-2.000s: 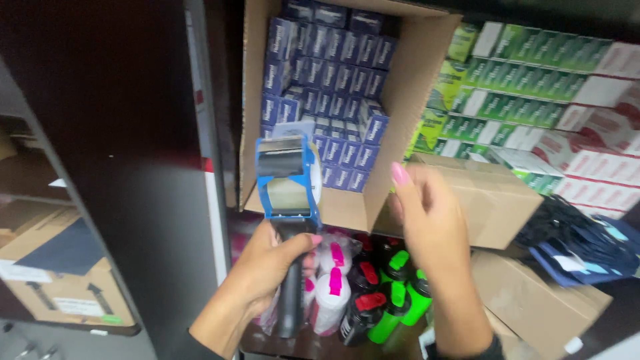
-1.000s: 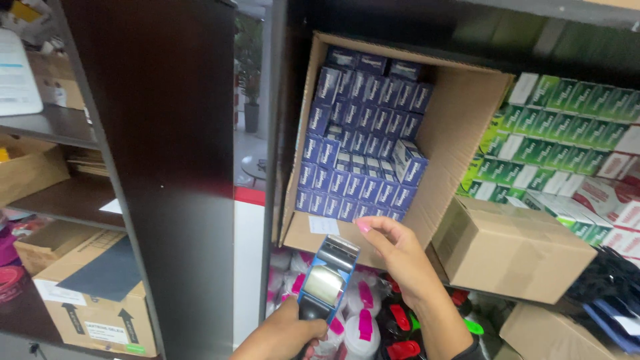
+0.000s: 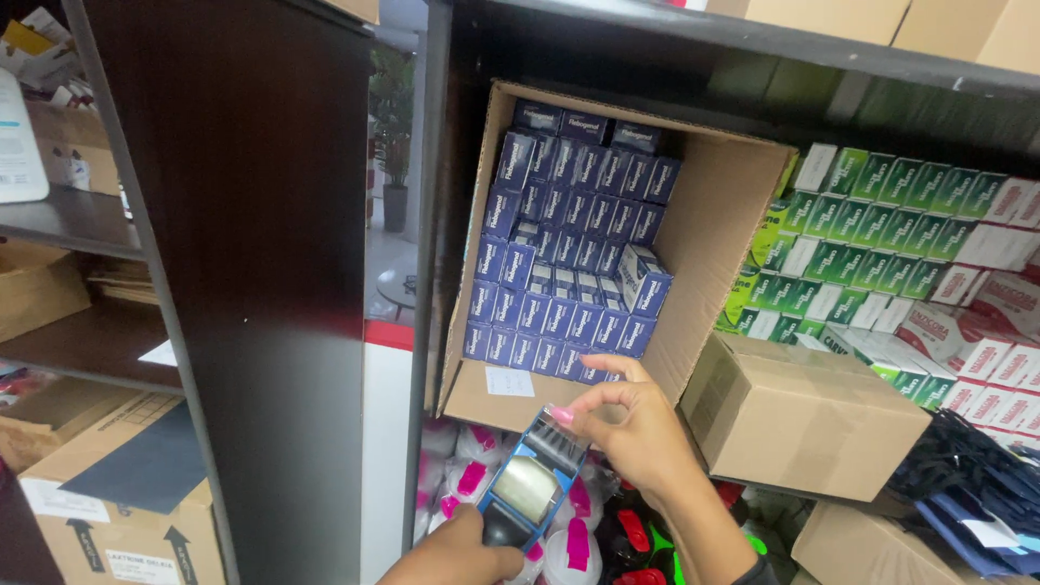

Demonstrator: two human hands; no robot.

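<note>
A blue tape dispenser (image 3: 532, 479) with a roll of tape is gripped by my left hand (image 3: 459, 552) at the bottom centre. The thumb and index finger of my right hand (image 3: 630, 418) pinch the clear tape end at the dispenser's front edge, its other fingers raised. Just beyond stands an open cardboard box (image 3: 715, 187) on a shelf, filled with stacked small dark blue cartons (image 3: 569, 219). A white paper slip (image 3: 509, 382) lies on the box's near flap.
Green and white cartons (image 3: 869, 219) are stacked on the right, behind a closed cardboard box (image 3: 812, 414). Shaker bottles with pink, red and green lids (image 3: 578, 544) fill the space below. A dark cabinet panel (image 3: 268, 284) rises at the left, beside shelves holding boxes (image 3: 138, 520).
My right hand, apart from the dispenser two seconds ago, is now at its front edge, pinching the tape. The dispenser has tilted to the right. The view has shifted.
</note>
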